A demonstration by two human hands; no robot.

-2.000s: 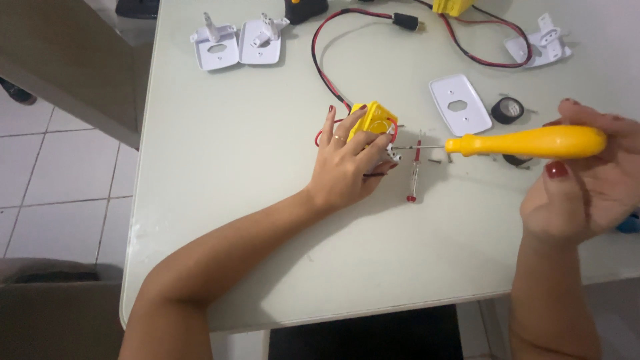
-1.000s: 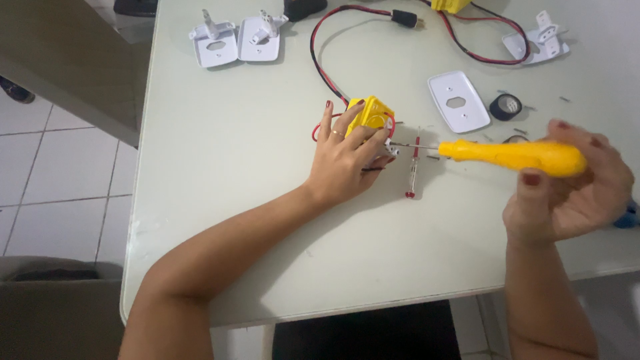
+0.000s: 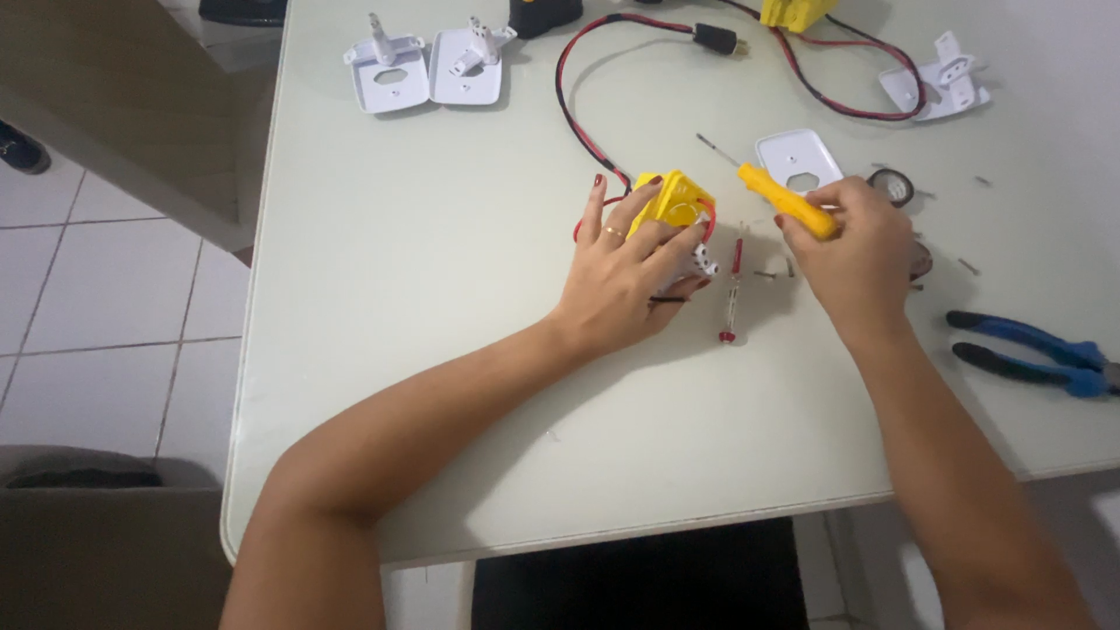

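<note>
My left hand (image 3: 626, 262) lies over a yellow plastic electrical box (image 3: 674, 199) and grips a small white socket module (image 3: 703, 260) at its edge, partly hidden by the fingers. Red and black wires run from the box to a cord with a black plug (image 3: 716, 39). In my right hand (image 3: 853, 245) is a yellow-handled screwdriver (image 3: 792, 199), its tip pointing up and left, apart from the module. A small red and clear screwdriver (image 3: 733, 284) lies on the table between my hands.
Blue and black pliers (image 3: 1032, 350), a roll of black tape (image 3: 892, 186), loose screws (image 3: 765, 276) and a white cover plate (image 3: 798, 157) lie at the right. More white plates (image 3: 389, 87) and a second yellow box (image 3: 794, 13) are farther back.
The screwdriver in my right hand has left the white module, moved up and swung round, its tip now pointing away from the module. My left hand stays on the yellow box.
</note>
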